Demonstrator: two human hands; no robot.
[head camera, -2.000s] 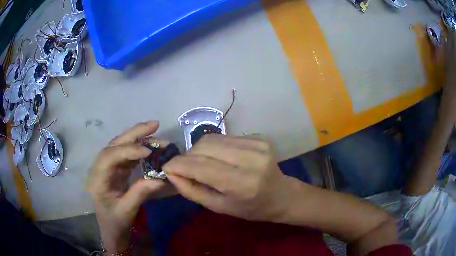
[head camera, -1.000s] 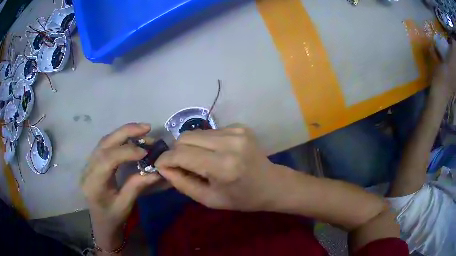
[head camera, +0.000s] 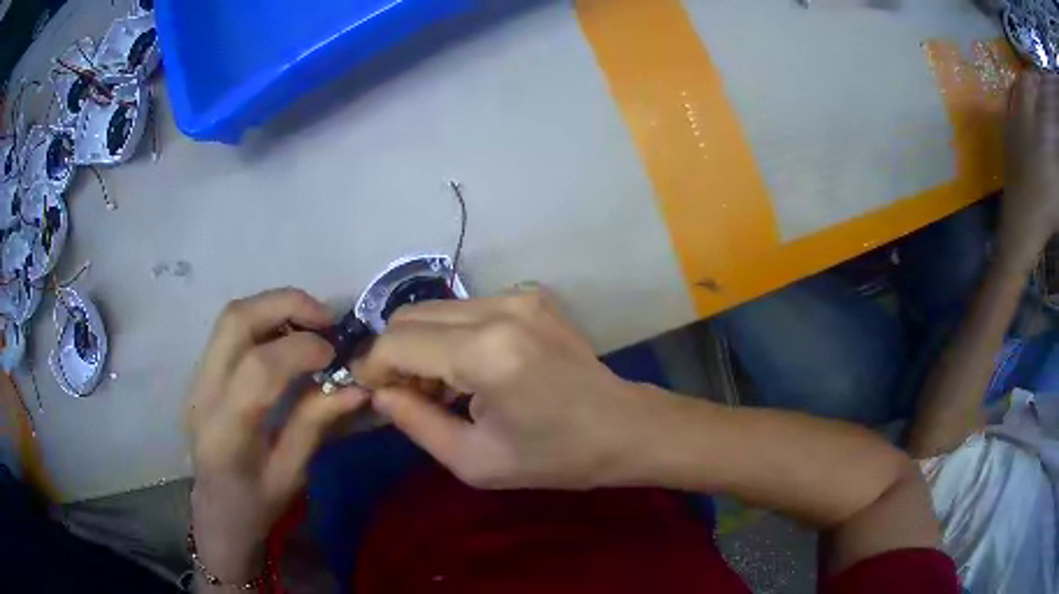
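My left hand (head camera: 261, 389) holds a small dark circuit board module (head camera: 339, 348) between thumb and fingers, low at centre left. Small pale parts show at its lower edge. My right hand (head camera: 499, 389) has its fingertips at that edge, pinched; what lies between them is too small to tell. Just behind my hands a white housing (head camera: 374, 290) with a dark round speaker (head camera: 416, 290) lies on the bench, partly hidden by my right hand. A thin lead wire (head camera: 461, 221) sticks up from it.
White housings with wires (head camera: 110, 122) are clustered at the left, one (head camera: 79, 342) apart. A blue plastic tray (head camera: 221, 99) is at the top left. Orange tape (head camera: 685, 139) crosses the pale bench (head camera: 465, 116). Another person's arm (head camera: 987, 313) is at the right, by a heap of housings (head camera: 1031, 33).
The view has shifted, so the bench things sit further left. My right fingers are more spread at the module's lower edge. The other person's arm has moved at the right.
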